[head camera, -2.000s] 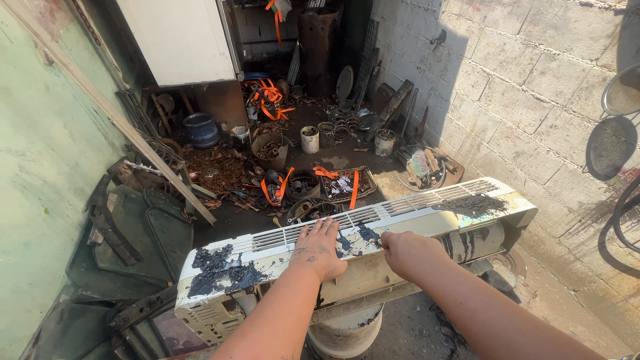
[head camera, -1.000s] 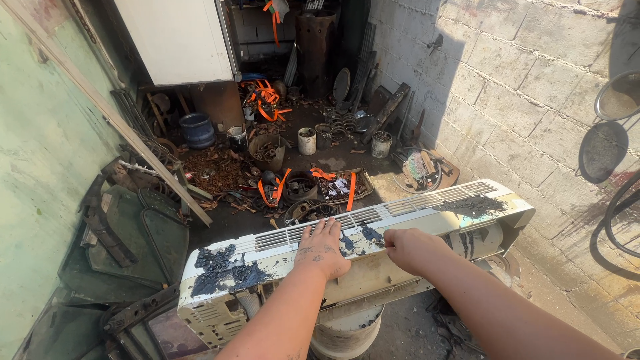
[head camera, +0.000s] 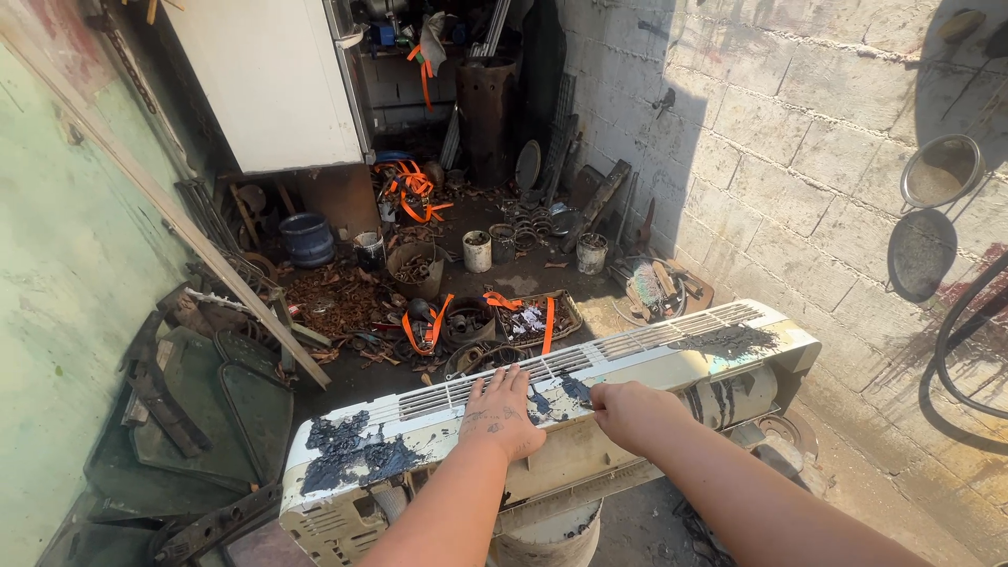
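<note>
A long white plastic housing of a split air conditioner's indoor unit (head camera: 630, 350) lies across the view, its slatted grille facing up. Thick black residue sticks to it at the left end (head camera: 354, 457), beside my right hand and near the right end (head camera: 732, 340). My left hand (head camera: 502, 417) rests palm down on the middle of the housing, fingers spread over the grille's edge, holding nothing. Just right of it, my right hand (head camera: 634, 413) is curled at the front edge, against a black patch; its fingertips and anything inside it are hidden.
Under the housing stands a pale bucket (head camera: 551, 543). Beyond lie a metal basin of scrap (head camera: 415, 268), small cans (head camera: 477, 252), a blue container (head camera: 307, 240) and orange straps (head camera: 429, 335). A wooden plank (head camera: 189, 236) leans at left; a block wall (head camera: 772, 173) bounds the right.
</note>
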